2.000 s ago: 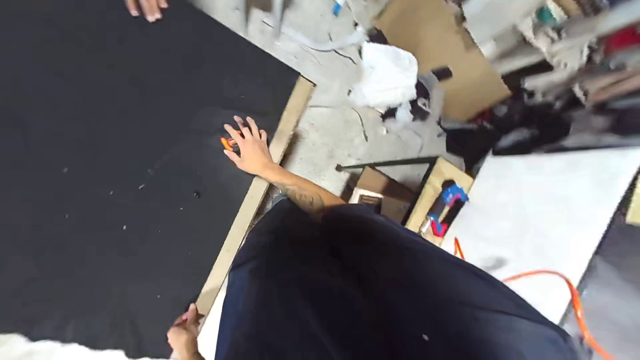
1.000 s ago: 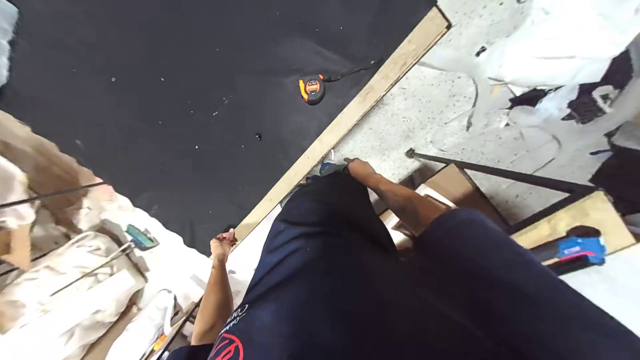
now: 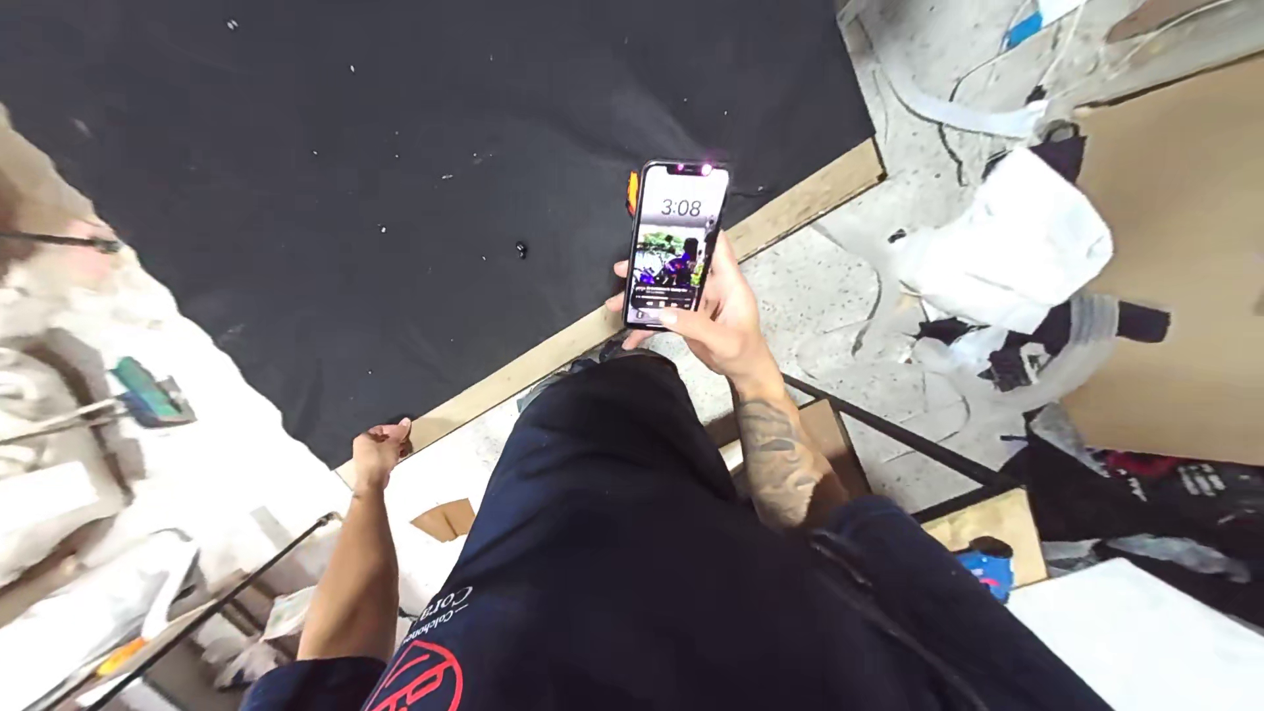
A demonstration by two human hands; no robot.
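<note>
My right hand (image 3: 726, 311) holds a smartphone (image 3: 677, 247) upright above the edge of a black fabric sheet (image 3: 326, 188), its lit screen facing me. Along the sheet's near edge runs a wooden strip (image 3: 523, 370). At the lower left end of this strip is my left hand (image 3: 380, 452), its fingers curled at the wood; whether they grip it cannot be told. An orange part of a tape measure (image 3: 633, 193) shows behind the phone, and most of it is hidden. A small dark object (image 3: 521, 250) lies on the fabric.
White plastic (image 3: 1007, 237) and loose strips lie on the floor at the right, beside a large cardboard sheet (image 3: 1175, 276). A black metal bar (image 3: 899, 434) crosses near my right arm. A blue tool (image 3: 987, 573) rests at a wooden board. White material (image 3: 227, 385) fills the left side.
My right hand was by my pocket one second ago, and now it holds a phone over the strip. My left hand stays at the strip's lower end. The tape measure is now mostly covered.
</note>
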